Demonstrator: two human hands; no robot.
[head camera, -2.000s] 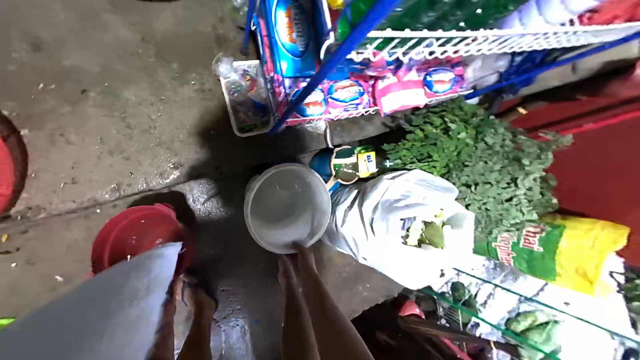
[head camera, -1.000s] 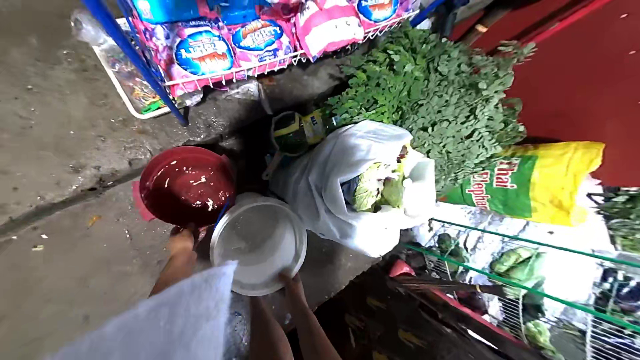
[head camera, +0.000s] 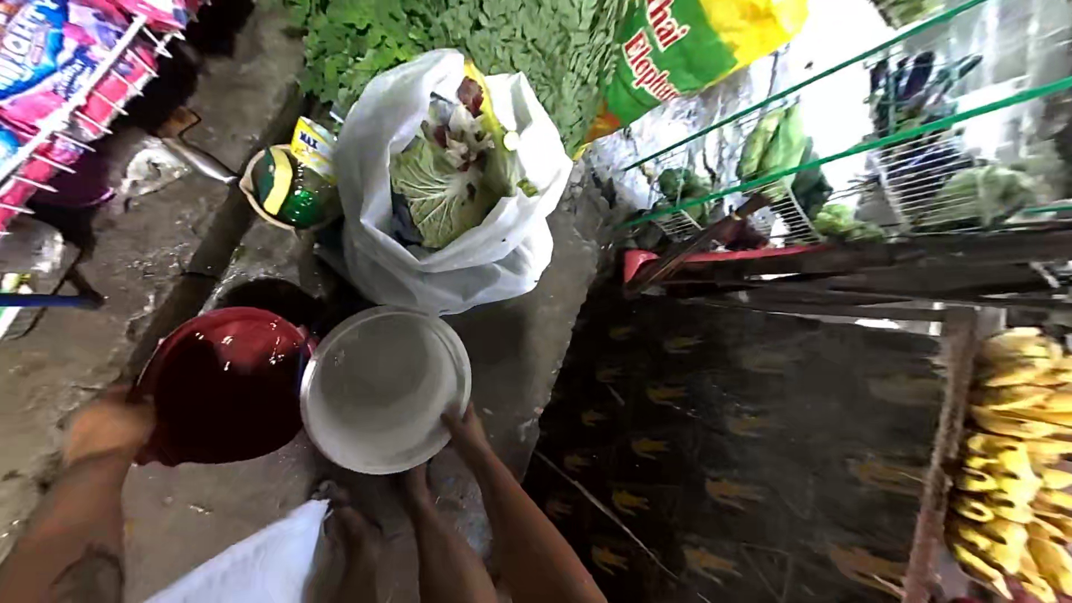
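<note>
A red plastic basin (head camera: 226, 385) is tilted at the lower left, its inside dark, with my left hand (head camera: 109, 427) gripping its outer edge. Beside it, rim close to rim, is a round whitish plastic bucket (head camera: 385, 389). My right hand (head camera: 459, 425) holds that bucket by its right side. Just above the bucket a white plastic bag (head camera: 381, 226) stands open, with cabbage leaves (head camera: 448, 193) inside. Left of the bag is a small container (head camera: 293, 188) with a green bottle and a yellow packet.
Leafy green bunches (head camera: 502, 50) lie at the top. A green and yellow sack (head camera: 678, 59) leans beside them. Green-edged racks (head camera: 837, 142) hold vegetables at the right, above a dark patterned cloth (head camera: 720, 435). Bananas (head camera: 1013, 461) are at far right, packaged goods (head camera: 59, 75) upper left.
My left hand has taken hold of the red basin, which stood apart on the left two seconds ago. Basin and bucket are now side by side. The view has moved in closer.
</note>
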